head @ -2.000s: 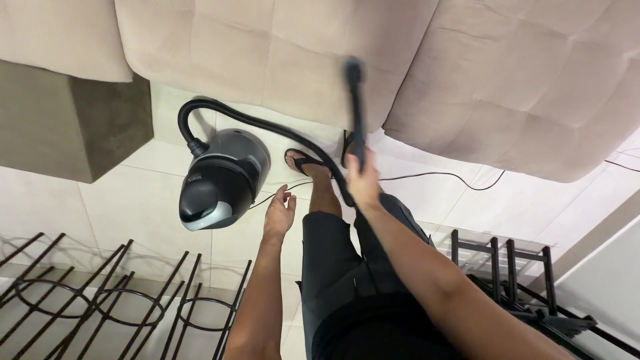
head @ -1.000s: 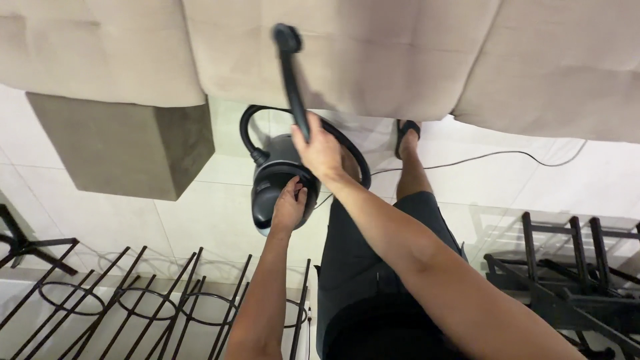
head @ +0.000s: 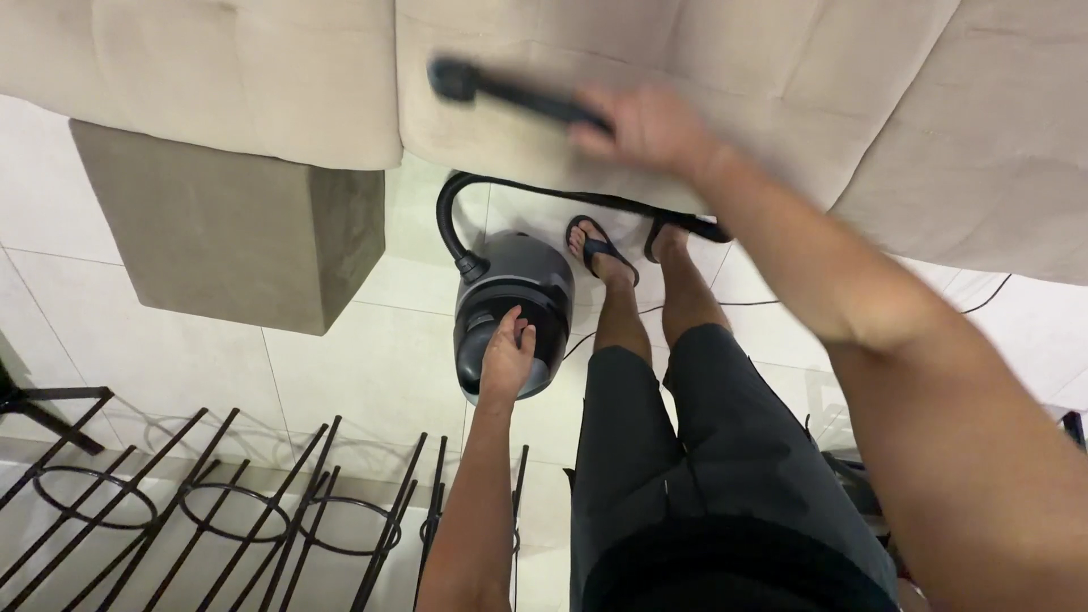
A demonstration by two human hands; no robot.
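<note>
Blurred by motion, my right hand [head: 646, 127] grips the black vacuum wand [head: 535, 100], whose brush-like head [head: 452, 78] points left over the beige tufted sofa cushion [head: 510, 140]. A black hose [head: 448, 212] runs from the grey and black canister vacuum cleaner [head: 527, 263] along the sofa's edge towards my right arm. Over the canister's dark front part is my left hand [head: 508, 353], its fingers partly curled with nothing seen between them. Whether it touches the canister cannot be told.
A grey-brown upholstered block [head: 204, 229] stands at the left against the sofa. Black metal stools [head: 246, 510] with ring footrests are at the lower left. A thin black cord [head: 748, 303] crosses the tiled floor behind my legs. My feet wear dark flip-flops [head: 599, 248].
The wand has swung from upright to pointing left. My left hand, empty beside the canister two seconds ago, is now over it. The view has shifted left.
</note>
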